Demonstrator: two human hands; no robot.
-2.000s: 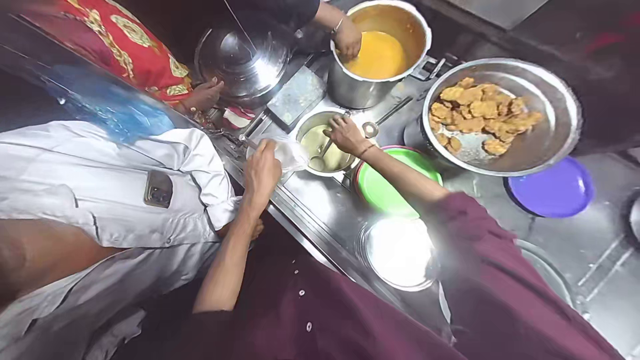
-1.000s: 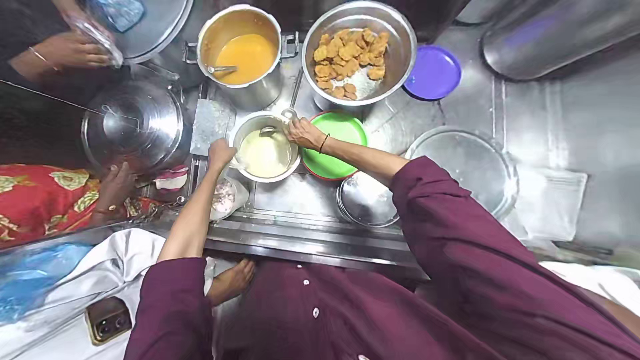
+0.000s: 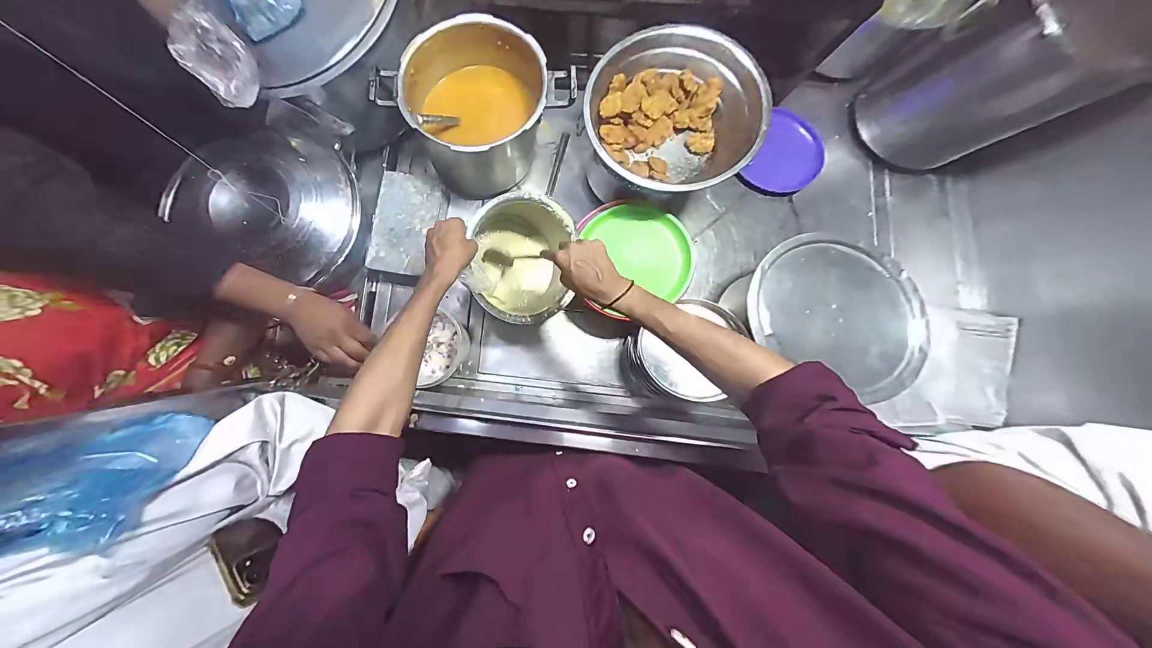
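A metal pot (image 3: pixel 565 216) with pale yellow liquid stands on the steel counter. My right hand (image 3: pixel 587 268) is closed on the handle of a ladle (image 3: pixel 498 258), whose bowl is in that pot. My left hand (image 3: pixel 450 247) is closed at the pot's left rim, with what looks like a clear plastic bag (image 3: pixel 475 277) hanging below it inside the pot. Right of the pot lies a green plate (image 3: pixel 652 247), partly behind my right hand. Below my left hand is a bowl of white, chunky food (image 3: pixel 443 346), partly hidden by my forearm.
A pressure cooker of orange liquid (image 3: pixel 477 162) and a basin of fried pieces (image 3: pixel 751 63) stand behind. A purple plate (image 3: pixel 787 153), stacked steel plates (image 3: pixel 688 364) and a round lid (image 3: pixel 837 315) are to the right. Another person's hand (image 3: pixel 328 328) is near my left forearm.
The view has swung considerably. My left hand, earlier near a clear bag left of the pot, is now at the pot's rim. Another person's hand has left the orange liquid's cooker.
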